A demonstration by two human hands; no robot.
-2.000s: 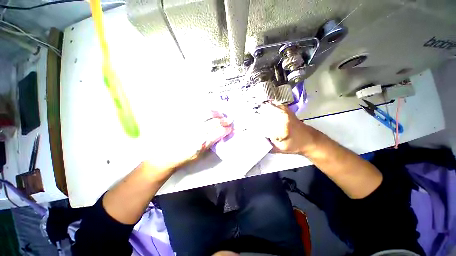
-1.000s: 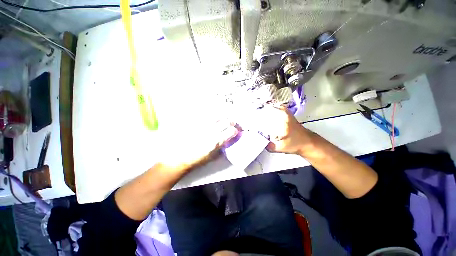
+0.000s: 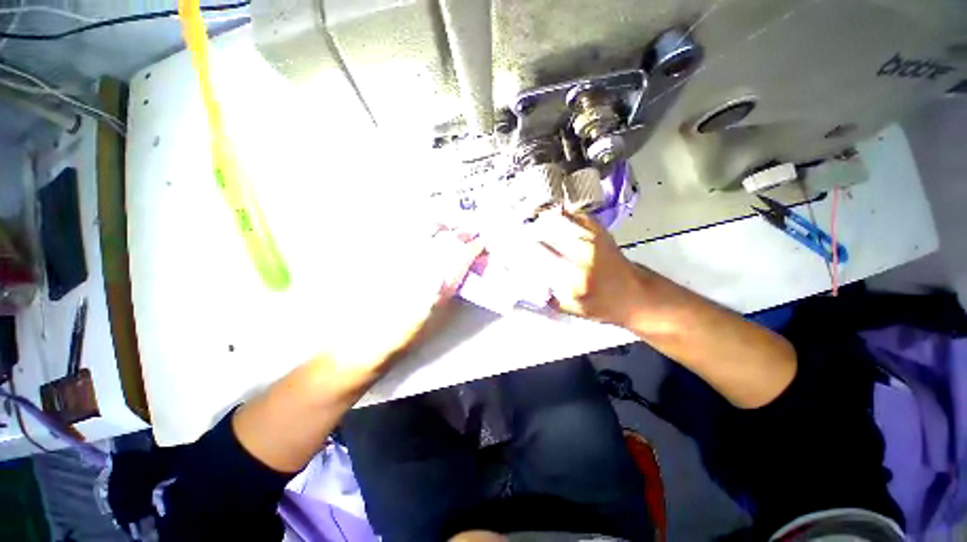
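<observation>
A small garment piece [image 3: 511, 277], washed nearly white by the lamp, lies below the needle area of the sewing machine [image 3: 573, 53]. My left hand [image 3: 451, 265] is on its left side, fingertips at the cloth, mostly lost in glare. My right hand [image 3: 583, 265] holds its right side, just below the knurled knobs of the tension assembly [image 3: 594, 127]. A bit of lilac cloth [image 3: 616, 197] shows right of the knobs. The needle and presser foot are hidden by glare.
A yellow-green lamp arm [image 3: 239, 201] stands left of the hands. Blue thread snips [image 3: 811, 235] and a pink strand [image 3: 834, 244] lie right of the machine. A black phone [image 3: 63, 233] and brown block [image 3: 70, 396] are on the left side table. Lilac cloth [image 3: 928, 423] hangs at right.
The garment piece has moved up toward the needle area, and less of it shows between my hands. My right hand has shifted slightly left. The camera view has also shifted.
</observation>
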